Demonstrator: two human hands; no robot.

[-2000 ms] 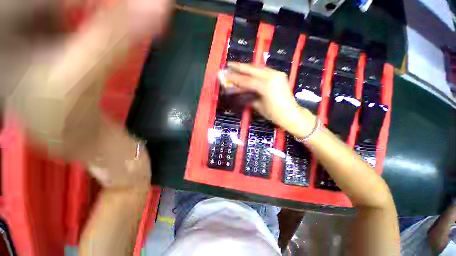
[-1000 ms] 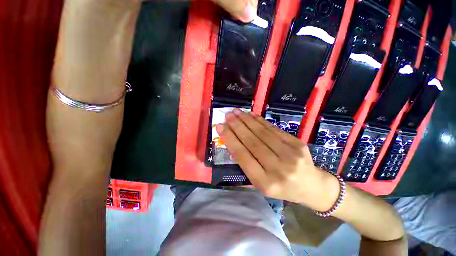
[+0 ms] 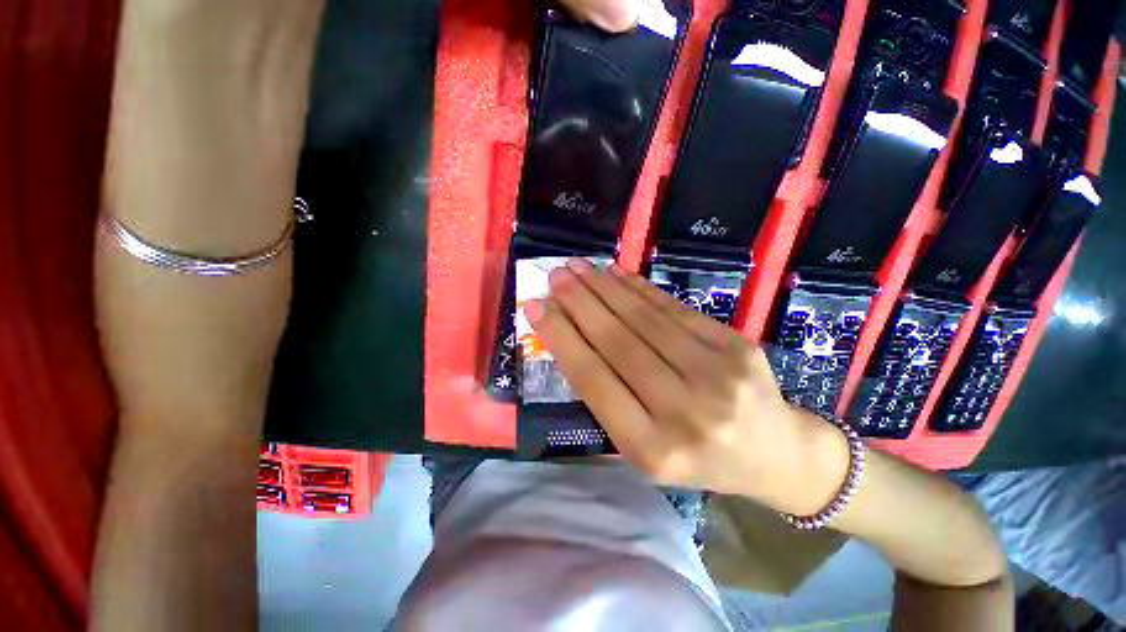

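Note:
Open black flip phones stand in rows in a red foam tray (image 3: 472, 235). On the leftmost phone (image 3: 587, 148), my right hand (image 3: 679, 370) lies with flat fingers over a small white and orange smoothing card (image 3: 538, 324) on the keypad half. Part of the keypad shows at the card's left edge; the rest is hidden. My left hand (image 3: 605, 10) is cut off by the top edge. Only a fingertip shows, at the upper end of the same phone beside a bright glare; whether it holds anything is hidden.
More open phones (image 3: 753, 148) fill the slots to the right. The dark green bench mat (image 3: 371, 222) shows left of the tray. A red tray with dark items (image 3: 324, 479) is below the bench. Red material (image 3: 50, 309) lines the left edge. My left forearm crosses the left side.
The view has shifted slightly. My right hand and the card remain on the leftmost keypad, with slightly more keys showing left of the card. My left fingertip stays at the phone's upper end.

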